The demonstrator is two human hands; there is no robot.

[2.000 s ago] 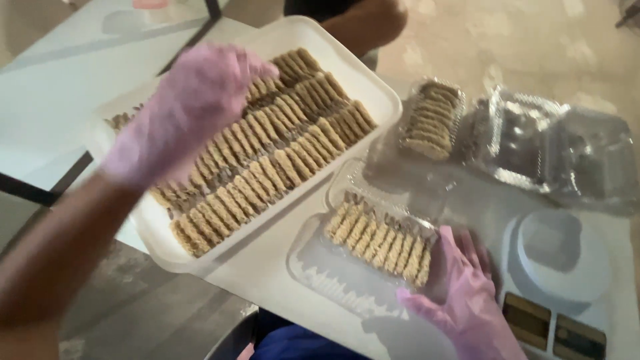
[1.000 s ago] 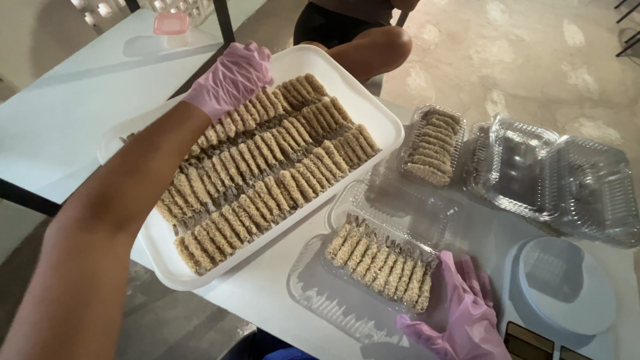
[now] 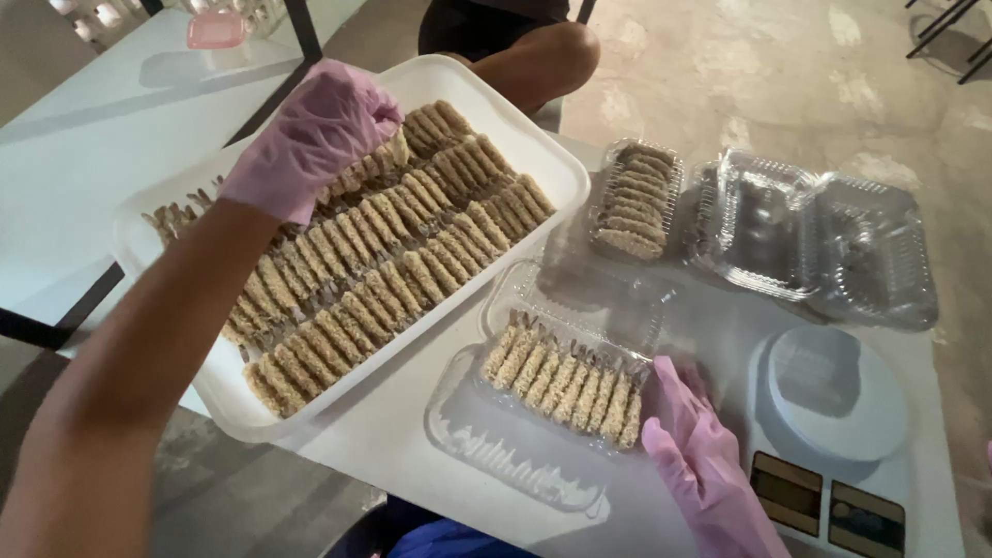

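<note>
My left hand point(image 3: 325, 136), in a thin pink glove, is over the far rows of a white plastic tray point(image 3: 570, 167). Its fingers close on a breaded shrimp point(image 3: 397, 151) at the row's end. Rows of breaded shrimp point(image 3: 387, 294) with tails fill the tray. My right hand point(image 3: 701, 457), gloved too, rests with fingers apart against the right side of an open clear plastic clamshell point(image 3: 457, 434). In that clamshell a row of breaded shrimp point(image 3: 570, 384) lies side by side, tails toward the far side.
A filled clear container point(image 3: 635, 200) stands beyond, with empty clear clamshells point(image 3: 814, 240) to its right. A white kitchen scale point(image 3: 837, 391) is at the right. Another table point(image 3: 70, 155) with a pink-lidded container point(image 3: 216, 31) lies at left. A person's bare leg point(image 3: 542, 62) is behind the tray.
My left hand stays over the far part of the tray, its fingers now curled at a shrimp. My right hand remains beside the open clamshell. The view has shifted slightly since the first frame.
</note>
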